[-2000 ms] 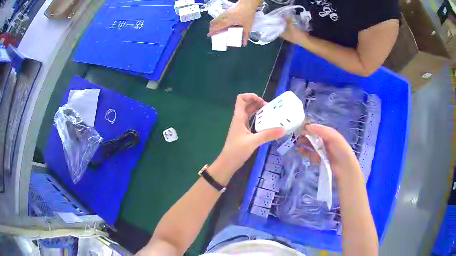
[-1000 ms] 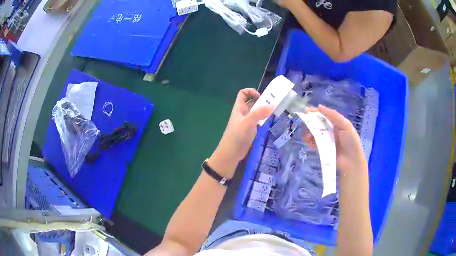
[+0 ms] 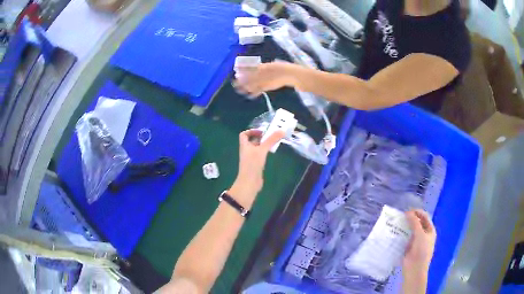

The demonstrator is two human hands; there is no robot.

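Observation:
My left hand [image 3: 257, 154] holds a white multi-outlet wall adapter [image 3: 281, 125] by its lower end, over the green bench near the blue tote. Slots show on its face. My right hand [image 3: 421, 234] holds a white paper slip [image 3: 385, 241] with printed text over the blue tote [image 3: 468, 189]. The tote holds bagged power strips [image 3: 368, 178] with white socket ends along its sides. The slip's lower part hides some of them.
Another person's hand [image 3: 267, 77] reaches across the green bench [image 3: 230, 123] to white socket blocks. Blue plastic sheets [image 3: 172, 46] lie at left, one under a clear bag [image 3: 100, 158] and black cord [image 3: 143, 171]. A small white piece [image 3: 211, 170] lies nearby. A carton [image 3: 482, 109] stands at right.
My left hand has moved left and away from the slip with the adapter. My right hand has lowered, and the slip now shows its face. The other person's arm has reached across the bench.

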